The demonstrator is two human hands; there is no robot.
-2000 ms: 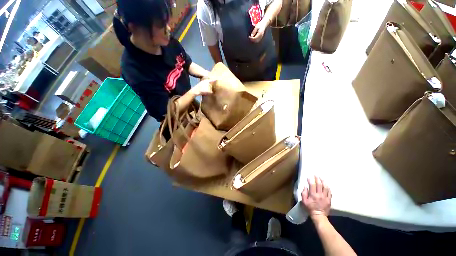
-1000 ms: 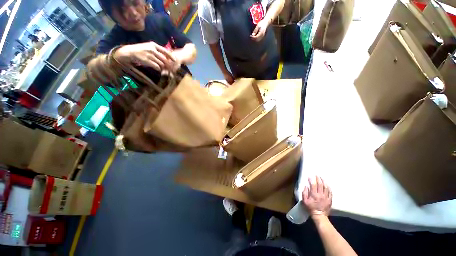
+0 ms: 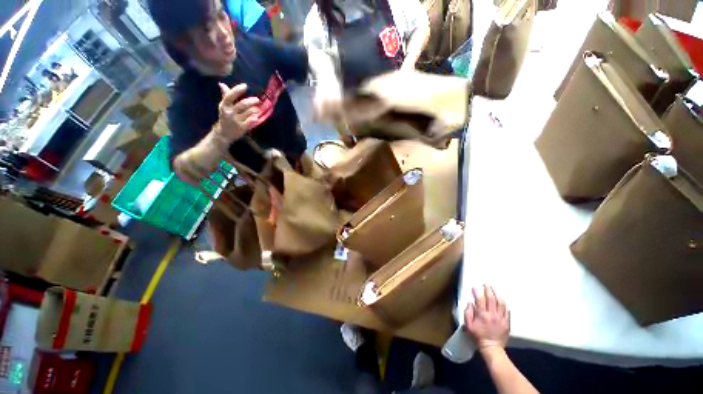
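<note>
My right hand (image 3: 487, 315) rests palm down on the near edge of the white-covered table (image 3: 512, 231), fingers slightly spread and holding nothing. A small white cylinder (image 3: 459, 345) is beside it at the edge. My left hand is not in view. Left of my hand, a stiff brown handbag (image 3: 416, 281) stands on a cardboard sheet (image 3: 308, 288). Another upright brown handbag (image 3: 389, 215) stands behind it, with a small pale tag (image 3: 341, 252) near its lower left. Both have pale zip lines on top.
A person in black (image 3: 254, 85) has slumped tote bags (image 3: 304, 212) hanging at one arm. A second person in an apron (image 3: 362, 46) is behind a blurred brown bag (image 3: 412, 100). Several upright handbags (image 3: 647, 238) stand on the table's right. A green crate (image 3: 166, 196) is on the floor.
The totes swung out left, then came back lower over the cardboard. A blurred brown bag now appears in front of the second person. The view shifted slightly; my right hand stays on the table.
</note>
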